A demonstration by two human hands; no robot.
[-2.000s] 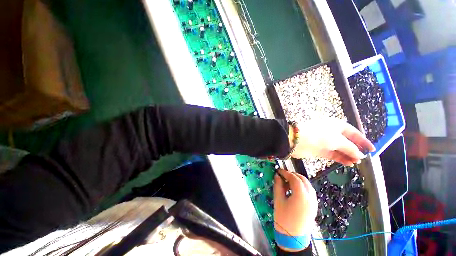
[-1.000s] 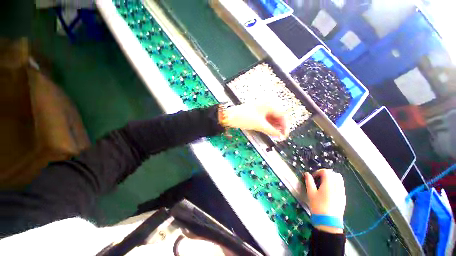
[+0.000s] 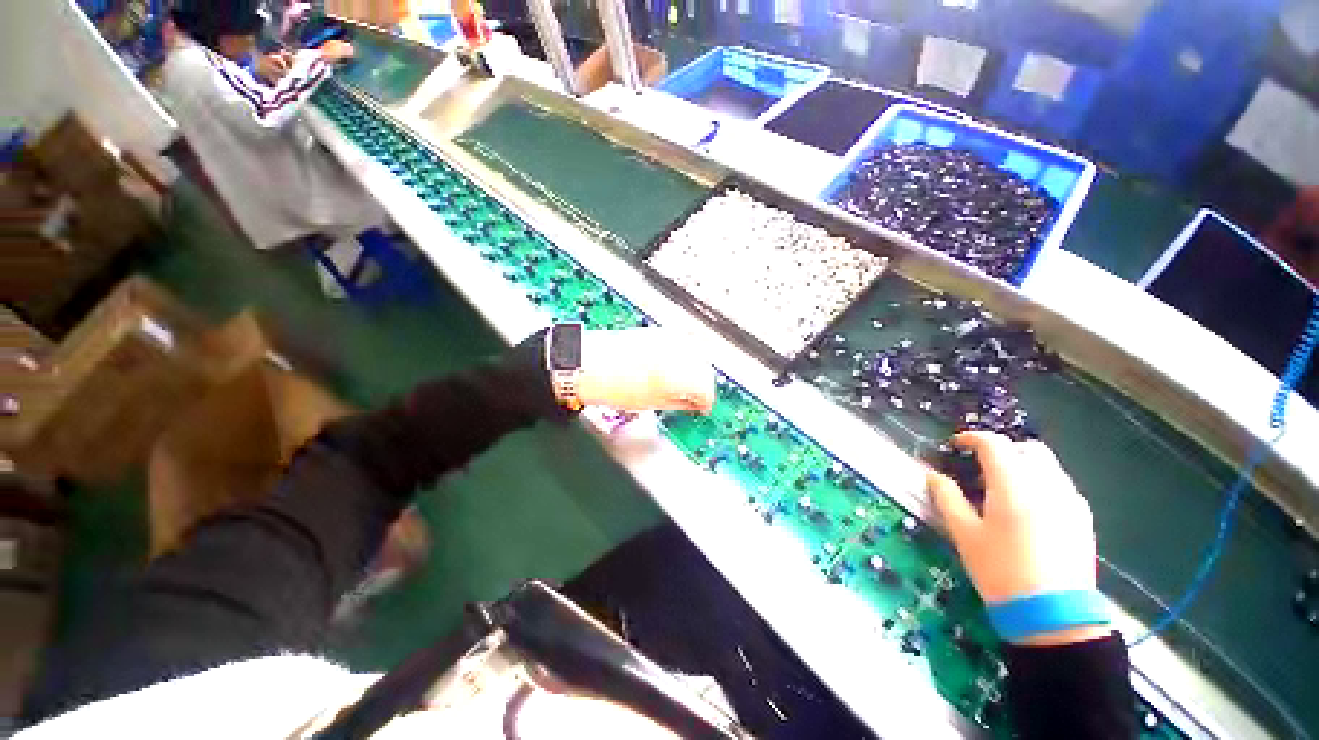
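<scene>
A long strip of green circuit boards [image 3: 810,499] dotted with small parts runs diagonally in the conveyor rail. My left hand [image 3: 651,373], with a watch on the wrist, is low over the boards, fingertips at their surface; whether it holds a part cannot be seen. My right hand [image 3: 1020,518], with a light blue wrist strap, is at the near edge of the loose heap of black components [image 3: 940,362]. Its thumb and fingers curl around dark parts. A square dark tray of pale components [image 3: 767,268] lies beyond the rail, left of the heap.
A blue bin of black parts [image 3: 948,207] stands on the white ledge, with flat black trays [image 3: 854,116] beside it and another blue bin [image 3: 745,84]. A coiled blue cord [image 3: 1230,506] hangs at right. A seated person [image 3: 268,130] is at far left, near cardboard boxes [image 3: 101,369].
My left hand has moved from over the pale tray back to the boards. My right hand has moved from the boards to the black heap. The view has swung, showing more of the line.
</scene>
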